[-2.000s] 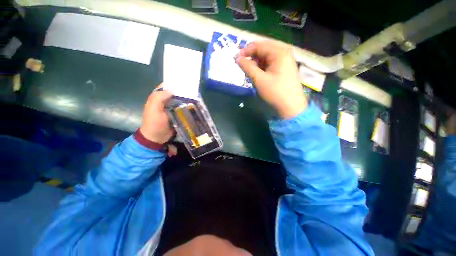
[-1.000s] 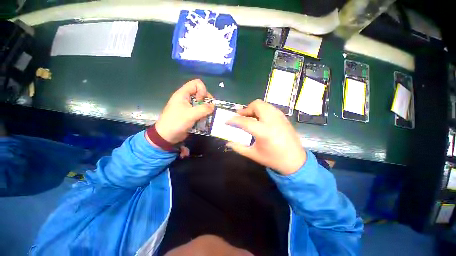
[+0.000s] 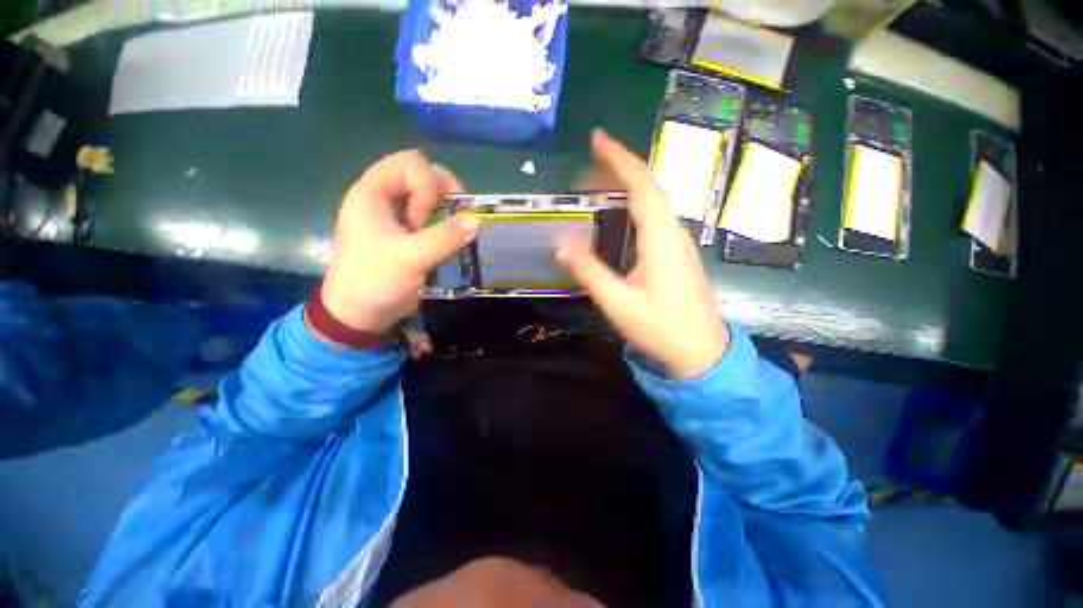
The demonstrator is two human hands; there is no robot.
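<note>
An open phone body (image 3: 612,244) is held level, crosswise, above the bench's front edge. A grey battery (image 3: 529,251) with yellow long edges lies inside its frame. My left hand (image 3: 398,244) grips the board end at the left, thumb on top near the battery's end. My right hand (image 3: 653,261) is at the right end with thumb and fingers spread; its thumb tip is over the battery and its fingertips are blurred by the far rim. Whether it touches the phone I cannot tell.
A blue bin (image 3: 481,122) of white strips stands behind the phone. A white sheet (image 3: 190,65) lies at the back left. Several open phone bodies with batteries, one here (image 3: 875,178), lie at the right. A loose battery (image 3: 742,50) lies crosswise behind them. A whitish rail (image 3: 938,65) runs behind.
The white battery face now shows grey, flat in the frame. The phone body has turned level. My right hand has opened and moved off the battery's middle toward the right end.
</note>
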